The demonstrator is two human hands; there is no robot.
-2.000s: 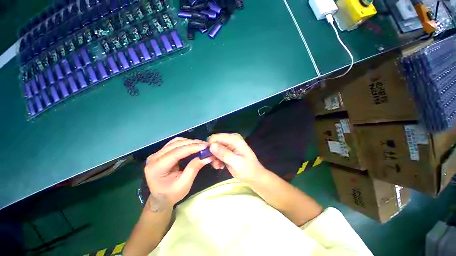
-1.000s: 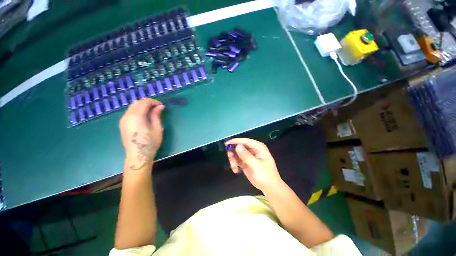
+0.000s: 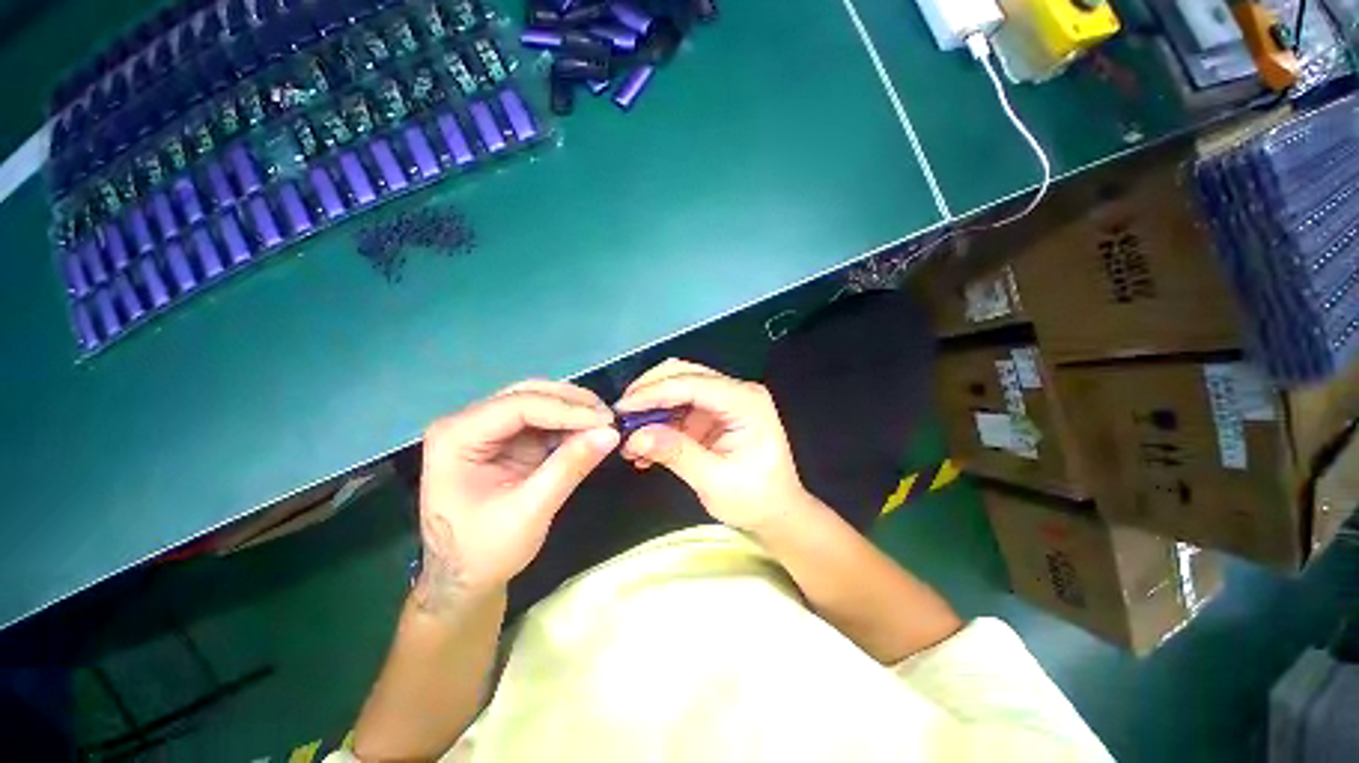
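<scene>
A small purple housing (image 3: 644,422) is held between both hands over my lap, just off the bench edge. My right hand (image 3: 710,437) grips it with thumb and fingers. My left hand (image 3: 514,462) has its thumb and fingertips pinched at the housing's left end; whether a black ring is between them cannot be told. A clear blister tray (image 3: 544,139) on the bench holds rows of purple housings and green circuit boards (image 3: 358,116). A small pile of black rings (image 3: 415,236) lies by the tray's front edge.
A loose heap of purple housings (image 3: 604,45) lies right of the tray. Farther right are a white power adapter (image 3: 958,18) with cable and a yellow switch box (image 3: 1061,33). Cardboard cartons (image 3: 1145,283) and stacked blister trays (image 3: 1285,246) stand at right, beyond the bench edge.
My left hand was at the black rings one second ago and is now back at the housing, meeting my right hand. The view has shifted, with the bench items nearer the top.
</scene>
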